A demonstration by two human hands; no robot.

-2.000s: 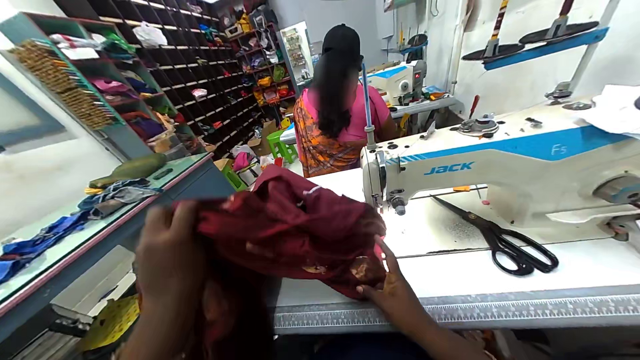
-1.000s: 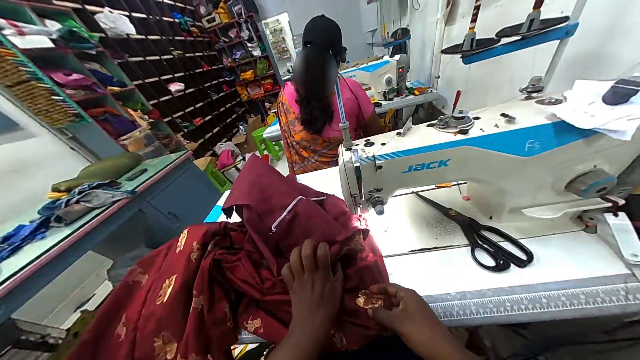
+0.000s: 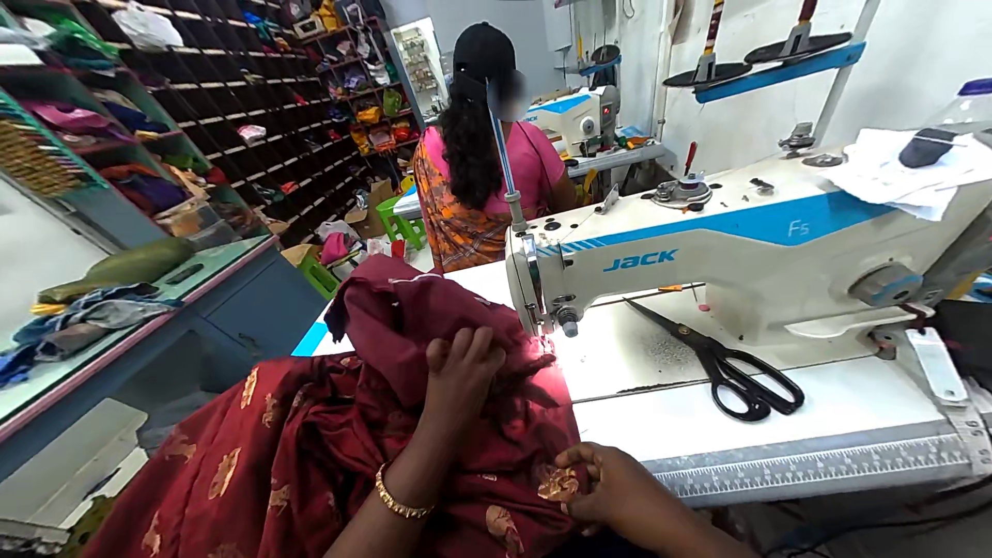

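Maroon fabric with gold motifs (image 3: 256,457) lies bunched over the front left of the table and hangs off toward me. Part of it sits at the needle end of a white and blue Jack sewing machine (image 3: 744,225), lit by its lamp. My left hand (image 3: 465,372), with a gold bangle at the wrist, rests on the gathered cloth, its fingers bent; whether they grip a fold is unclear. My right hand (image 3: 601,480) pinches the cloth's near right edge between thumb and fingers, beside a gold motif. Black-handled scissors (image 3: 725,360) lie on the machine bed, right of the cloth.
A measuring tape (image 3: 821,465) runs along the table's front edge. White cloth (image 3: 907,170) lies on top of the machine. Ahead, a person (image 3: 496,155) sits near another sewing machine (image 3: 570,124). A counter with folded clothes (image 3: 93,318) and filled shelves (image 3: 209,101) stand left.
The maroon fabric, raised and bunched two seconds ago, is now spread lower over the table's front left. My left hand has moved from the far left onto the cloth near the needle end.
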